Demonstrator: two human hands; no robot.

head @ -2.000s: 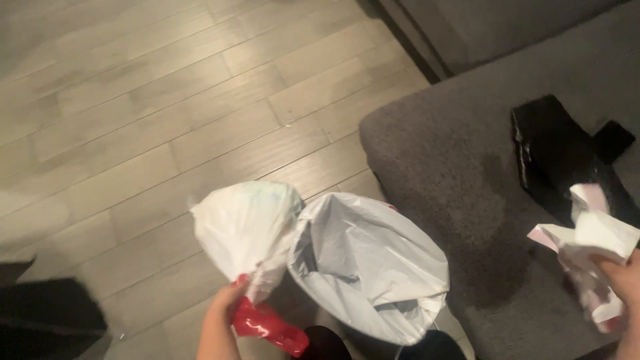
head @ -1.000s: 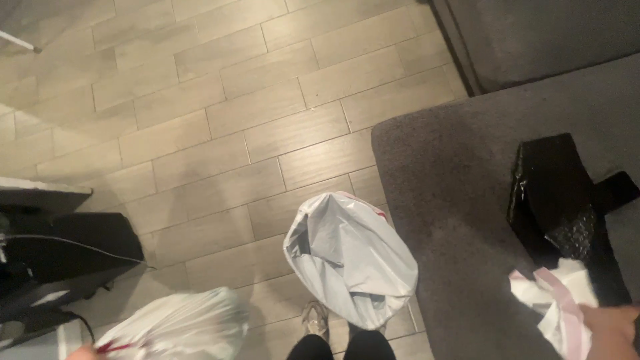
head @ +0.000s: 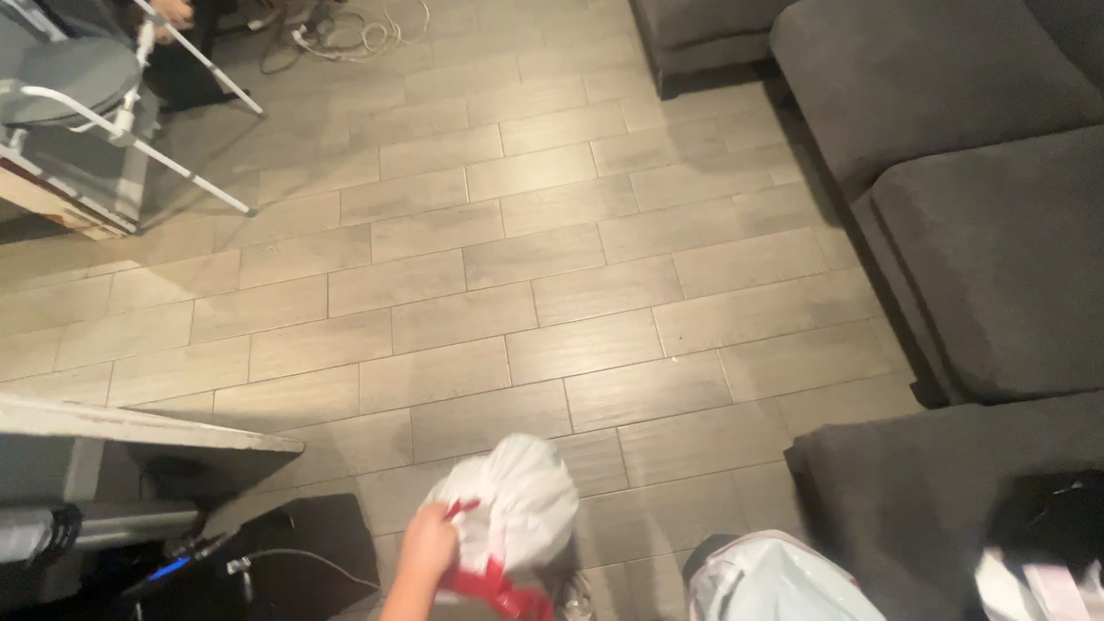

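My left hand (head: 429, 542) grips the red drawstring (head: 496, 588) of a full white plastic trash bag (head: 517, 500), which hangs above the floor at the bottom centre. To its right, at the lower edge, stands a bin lined with a pale plastic bag (head: 776, 582); its opening is only partly in view. Crumpled white and pink paper or packaging (head: 1048, 591) shows at the lower right corner, near a black item (head: 1056, 522) on the grey sofa. My right hand is out of view.
A grey sectional sofa (head: 940, 78) runs along the right. At upper left are a folding chair with white legs (head: 185, 172), a person's hand (head: 172, 13) and tangled cables (head: 362, 34). A pale-edged table (head: 155, 423) and black equipment with a cable (head: 302, 526) are at lower left.
The view has swung up and left. My left hand with the tied bag has come from the lower left edge toward the bottom centre. My right hand, earlier at the white and pink paper, has left view.
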